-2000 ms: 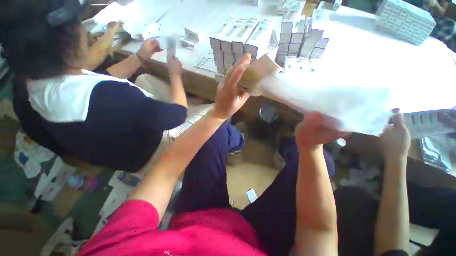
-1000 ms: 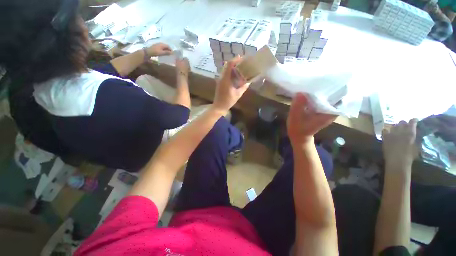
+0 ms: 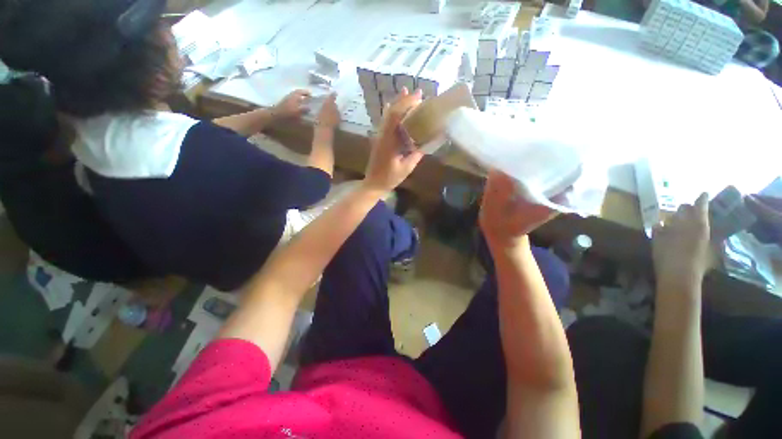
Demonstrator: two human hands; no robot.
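My left hand (image 3: pixel 396 146) holds an open carton (image 3: pixel 435 118), its grey-brown inside facing up, above the table edge. My right hand (image 3: pixel 508 210) grips a limp, translucent white sheet or bag (image 3: pixel 523 153) from below. The left end of the sheet lies at the carton's right side; I cannot tell whether it is inside the carton. Part of my right fingers is hidden under the sheet. Stacked white cartons (image 3: pixel 410 64) stand on the table just beyond my left hand.
The long white table (image 3: pixel 600 94) has a brown edge. A large carton bundle (image 3: pixel 691 36) stands far right. A person (image 3: pixel 206 197) sits at left, hands at the table. At right, another person's hand (image 3: pixel 682 240) is near a dark flat card (image 3: pixel 729 213) and a long white carton (image 3: pixel 646 193).
The white sheet has bunched up and moved left toward the carton with my right hand. My left hand stays on the carton. The right neighbour's long carton now lies at the table edge.
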